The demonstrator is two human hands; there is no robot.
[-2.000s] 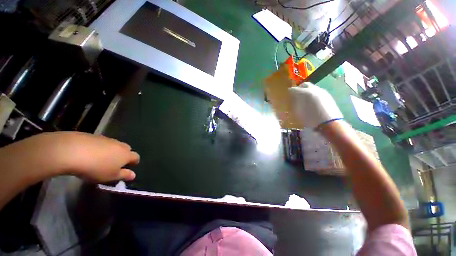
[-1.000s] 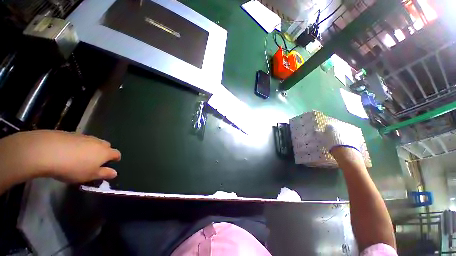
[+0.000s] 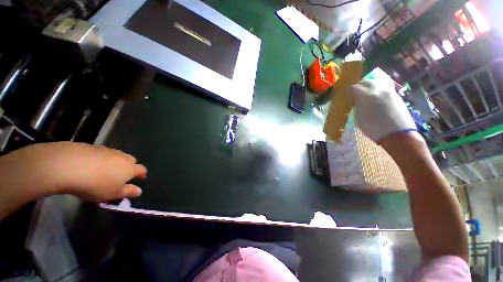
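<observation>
My right hand (image 3: 381,110), in a white glove with a blue cuff edge, holds a tan circuit board panel (image 3: 343,102) tilted above the bench. The panel is above and just left of the stack of panels (image 3: 369,162), which has a pale face and striped tan edges. The glove hides part of the stack. A black slotted rack (image 3: 319,158) touches the stack's left side. My bare left hand (image 3: 124,175) is over the left part of the bench near the front edge, fingers apart and holding nothing.
A framed plate (image 3: 230,91) lies at the upper left. A small shiny clear bag (image 3: 230,129) lies below it. A phone (image 3: 297,98), an orange-red holder (image 3: 321,76) and a clipboard (image 3: 298,23) lie farther back. Metal rollers (image 3: 51,103) are at far left.
One second ago my right hand was on the stack; now it is raised with a panel. The white sheet beside the framed plate no longer shows. My left hand keeps the same pose.
</observation>
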